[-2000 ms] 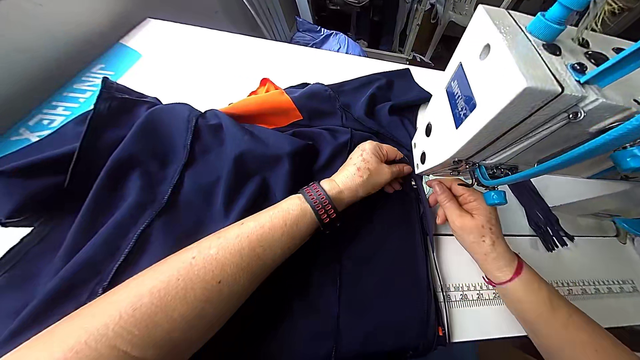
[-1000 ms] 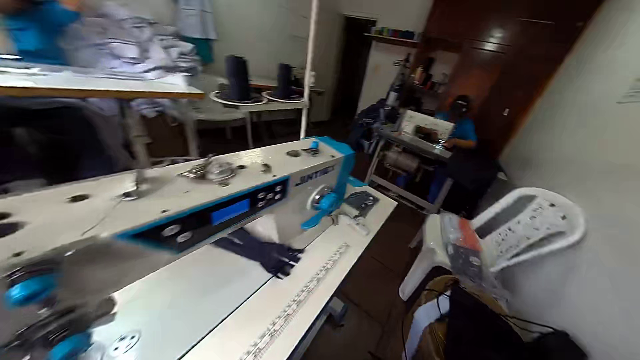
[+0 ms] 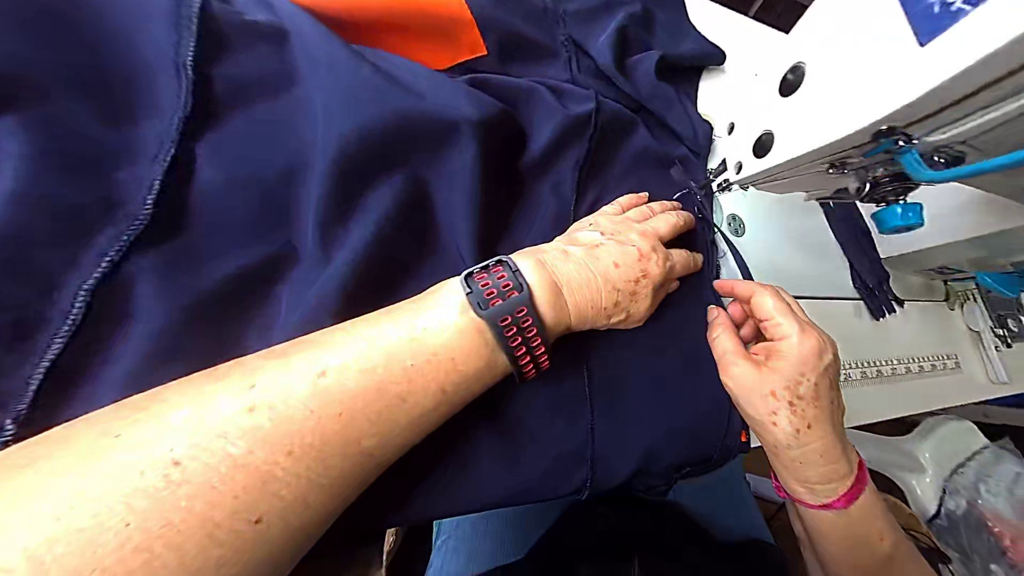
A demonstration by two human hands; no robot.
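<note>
Navy blue fabric garment (image 3: 384,176) with stitched seams covers much of the table, its right edge lying at the presser foot (image 3: 718,182) of a white sewing machine (image 3: 848,88). My left hand (image 3: 620,268), with a dark and red strap on the wrist, rests flat on the fabric close to that edge, fingers spread. Beside the edge, nearer my body, is my right hand (image 3: 772,356), its thumb and index fingertips at the fabric's border; whether they pinch it cannot be told. A narrow dark strip (image 3: 732,252) runs from the presser foot towards the right hand. Orange fabric (image 3: 408,28) shows at the top.
A dark cloth strip with a fringed end (image 3: 864,264) lies under the machine arm. A measuring scale (image 3: 904,368) runs along the table's front part. A blue knob (image 3: 898,218) sticks out from the machine head. At lower right stands a white plastic chair (image 3: 920,456) with a plastic bag.
The view swung to the room and back. Compared with two seconds ago, my right hand is farther from the presser foot, towards my body, and my left hand lies flatter, fingers spread.
</note>
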